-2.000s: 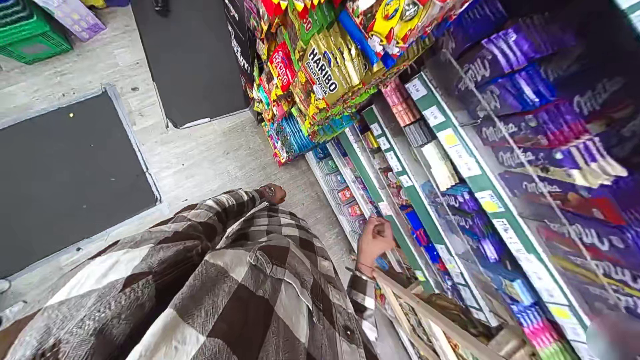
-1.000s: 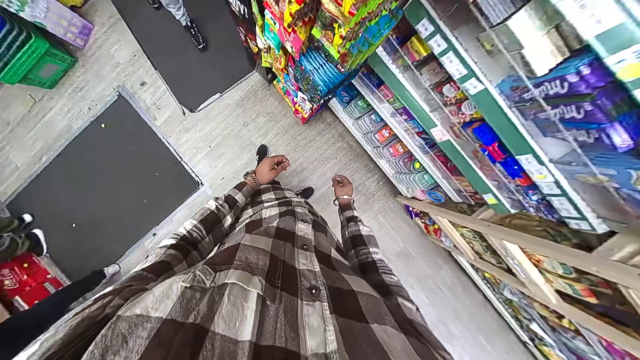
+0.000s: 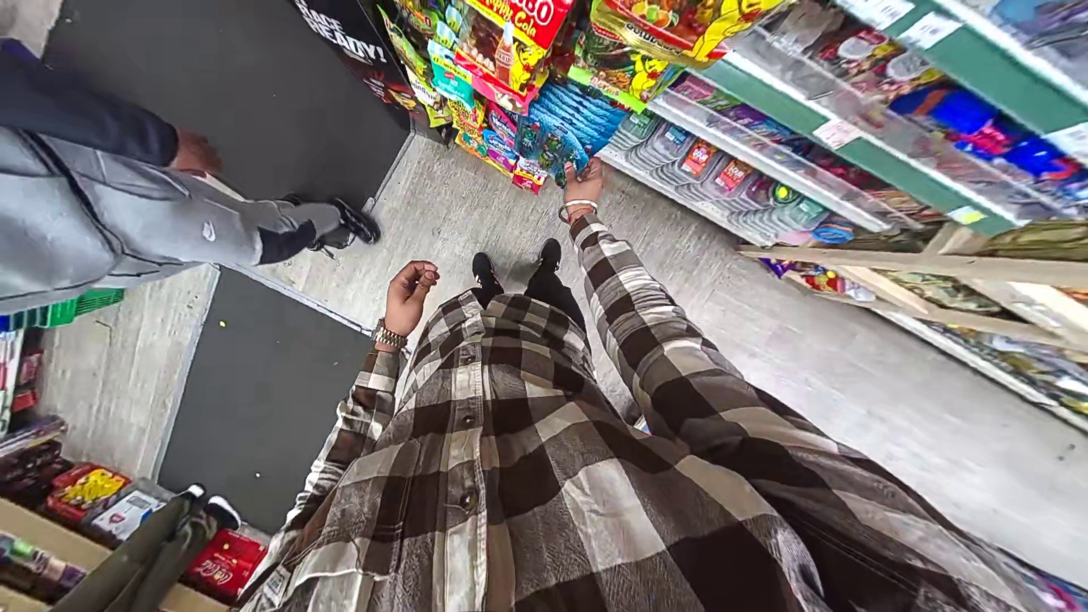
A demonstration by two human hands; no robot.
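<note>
My right hand (image 3: 585, 181) is raised at the lower edge of a rack of hanging sweet bags, its fingers at a blue candy bag (image 3: 557, 140); whether they grip it cannot be told. Above it hang a Haribo Happy Cola bag (image 3: 514, 47) and a yellow and red Haribo bag (image 3: 680, 30). My left hand (image 3: 410, 297), with a metal watch at the wrist, hangs in front of my checked shirt (image 3: 510, 442). Its fingers are loosely curled, apart from the thumb, and nothing shows in it.
A person in grey trousers (image 3: 170, 221) stands close at the left. Green-edged shelves (image 3: 790, 102) run along the right, with a wooden frame (image 3: 926, 263) below them. Dark floor mats (image 3: 263, 399) lie at the left. At the lower left another person's legs (image 3: 140, 552) are beside red boxes (image 3: 225, 563).
My right hand has moved up to the hanging sweets. My left hand has moved away from it, to the left. The person in grey trousers has come closer. The view has shifted.
</note>
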